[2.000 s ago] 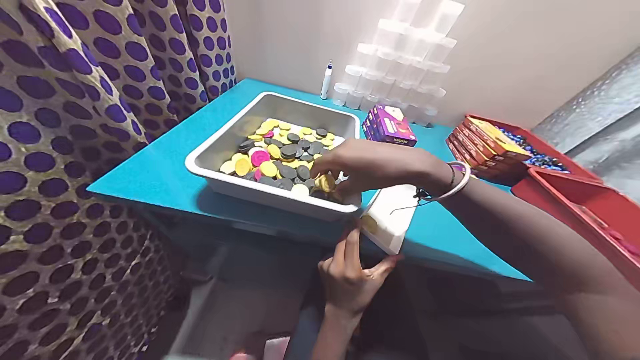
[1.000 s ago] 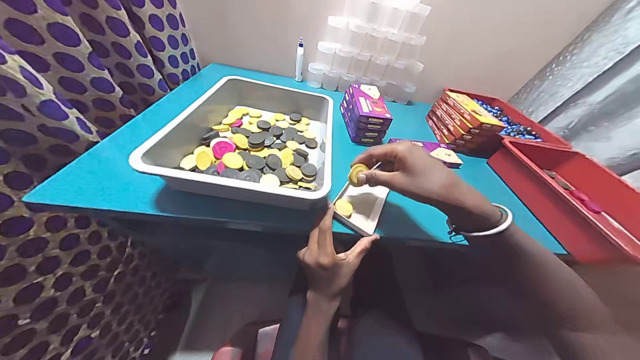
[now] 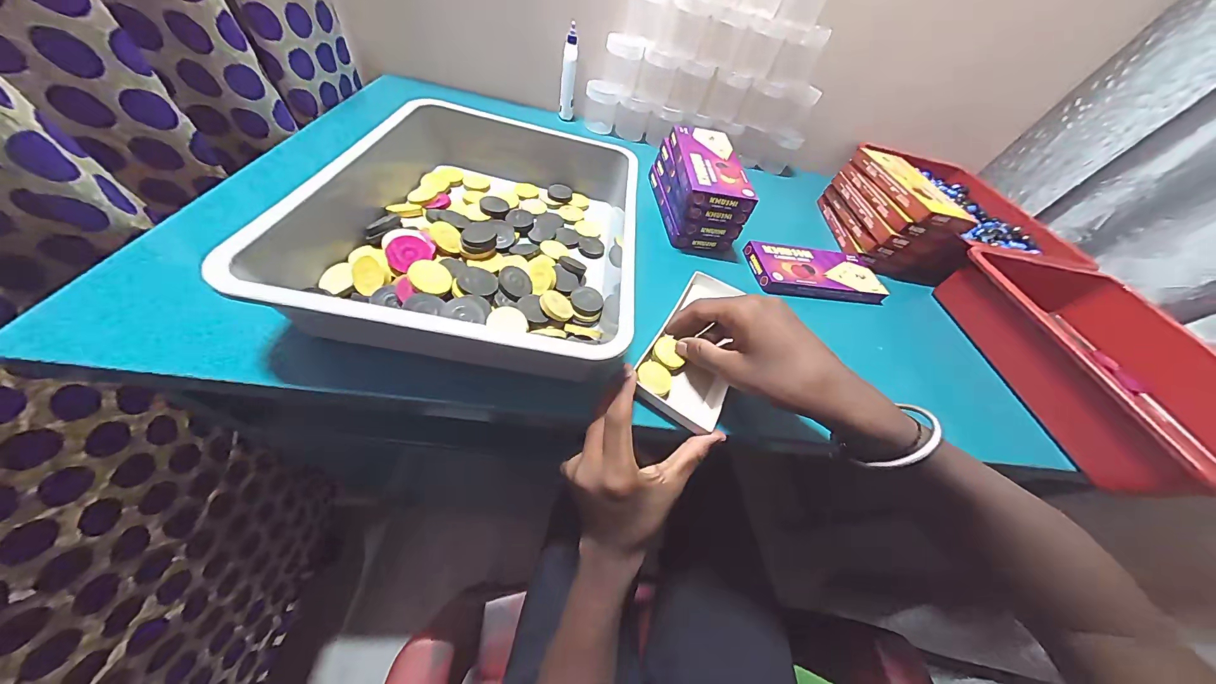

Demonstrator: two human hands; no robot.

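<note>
A small white open box lies at the table's front edge with two yellow carrom coins visible at its left side. My right hand reaches into it, thumb and forefinger on the upper yellow coin. My left hand steadies the near end of the box, thumb and fingers at its corners. Left of the box stands a deep grey-white plastic tub of loose yellow and black coins with a few pink ones.
Behind the small box are a stack of purple cartons and a single purple carton. Orange-red cartons and red bins stand at the right. Clear plastic containers and a marker are at the back.
My right hand has moved from the tub to the white box, bringing a yellow coin down into it. My left hand has stayed at the near end of the box.
</note>
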